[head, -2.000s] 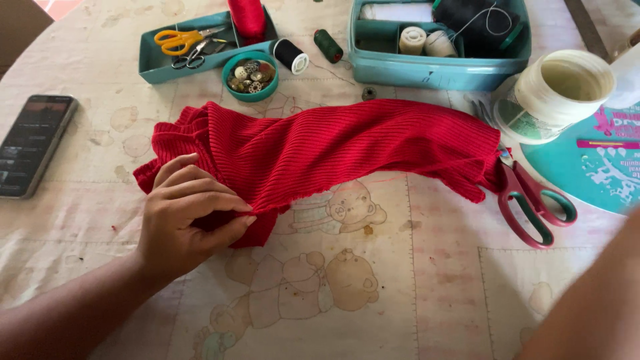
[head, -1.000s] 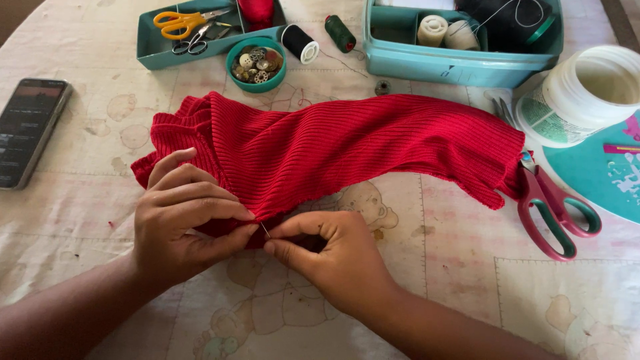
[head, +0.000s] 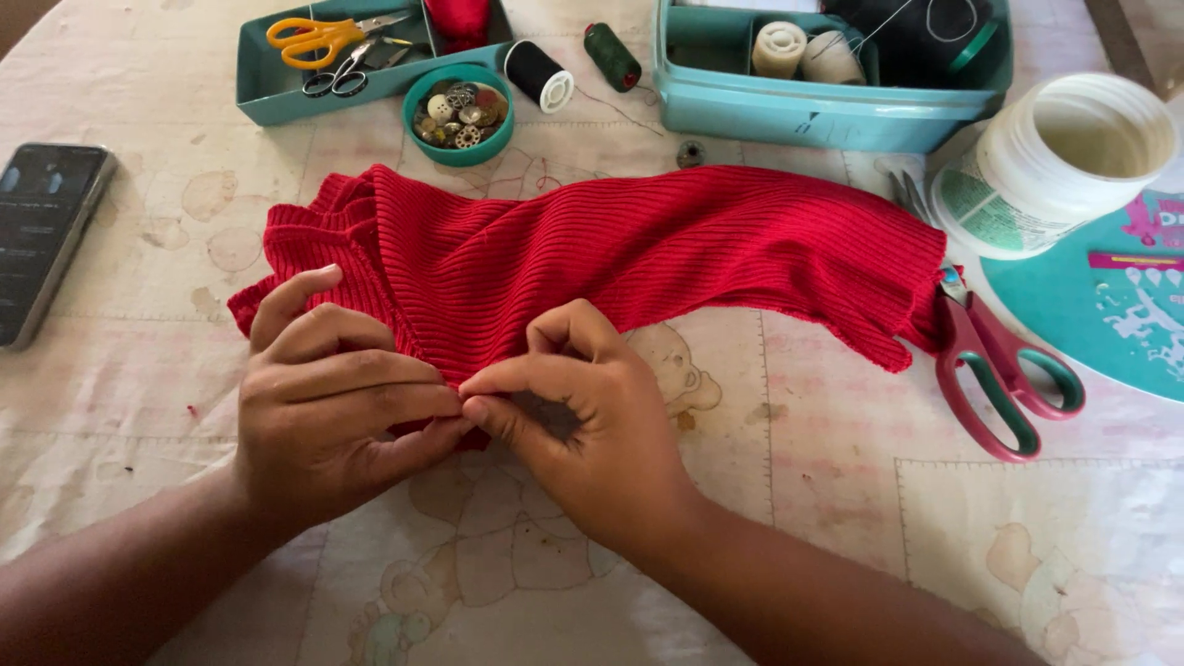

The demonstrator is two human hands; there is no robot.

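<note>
A red ribbed knit fabric piece (head: 647,240) lies across the table, its left end folded in layers. My left hand (head: 342,398) pinches its lower edge between thumb and forefinger. Against those fingertips, my right hand (head: 583,416) has thumb and forefinger pressed together at the same edge. A sewing needle showed there a second ago; now the fingertips hide whatever is between them. Red-handled scissors (head: 999,370) lie at the fabric's right end, partly covered by it.
Behind the fabric are a teal tray (head: 268,106) with small scissors, a bowl of buttons (head: 462,116), black thread (head: 539,76), green thread (head: 612,57), a bobbin (head: 690,154) and a teal sewing box (head: 795,125). A white plastic jar (head: 1045,166) stands right; a phone (head: 46,231) lies left.
My right hand came in from the lower right to the fabric edge, where it held a needle one second ago. Its fingertips now meet those of my left hand, which keeps its pinch.
</note>
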